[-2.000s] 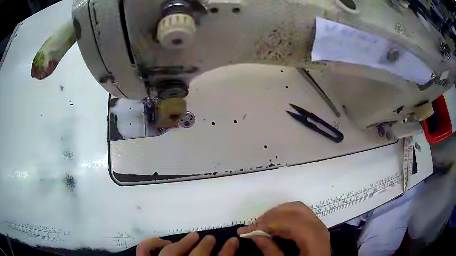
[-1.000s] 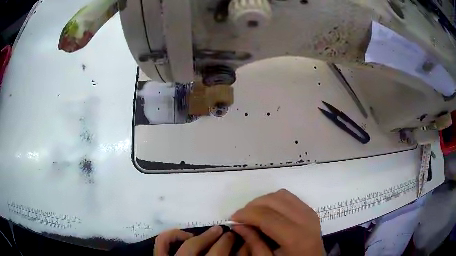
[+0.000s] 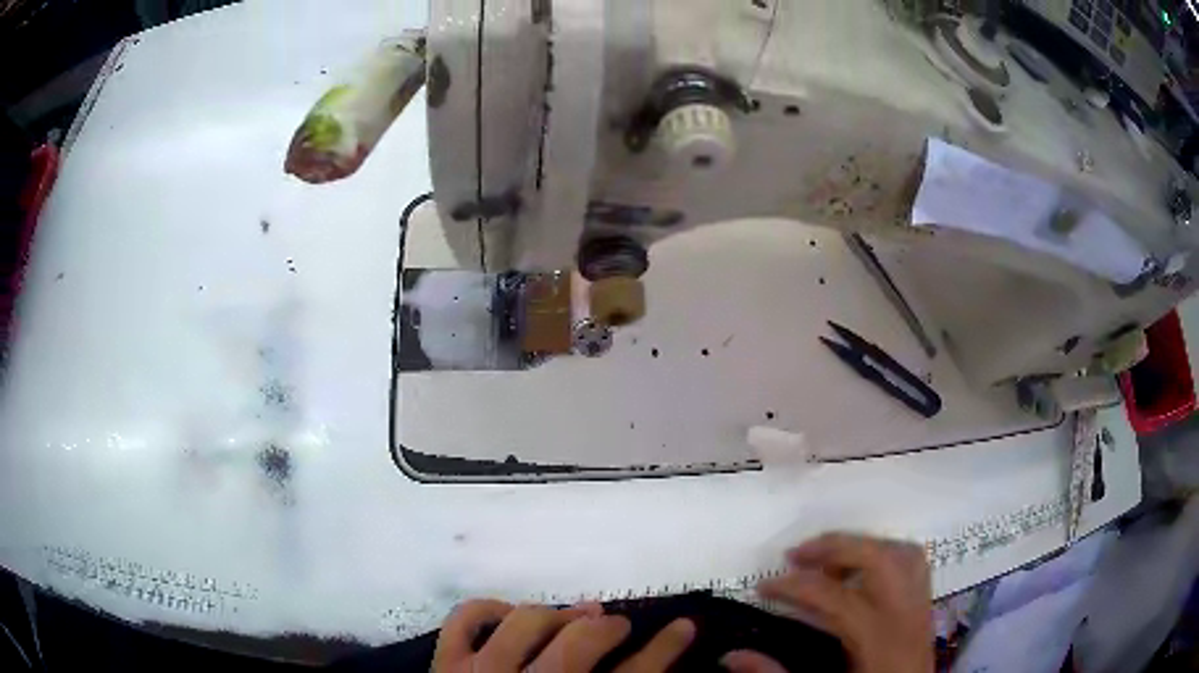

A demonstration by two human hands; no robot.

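Note:
Dark garment cloth (image 3: 704,625) lies at the table's front edge, at the bottom of the view. My left hand (image 3: 559,640) holds this cloth, with its fingers curled over it; the lower part of the hand is cut off. My right hand (image 3: 855,592) is slightly blurred at the cloth's right end, with its fingers apart and nothing seen in them. A small white piece, perhaps tailor's chalk (image 3: 778,444), lies at the front edge of the machine bed, beyond my right hand.
The sewing machine head (image 3: 552,132) stands across the top. Black thread snips (image 3: 884,368) and a thin grey rod (image 3: 892,292) lie on the bed (image 3: 631,421). A tape measure (image 3: 1081,473) is at the right table edge, near a red container (image 3: 1160,381). A cloth-wrapped projection (image 3: 352,116) sticks out left.
The small white piece has left my right hand and now lies on the bed. My right hand has moved right, away from my left hand, and opened. The camera view has shifted.

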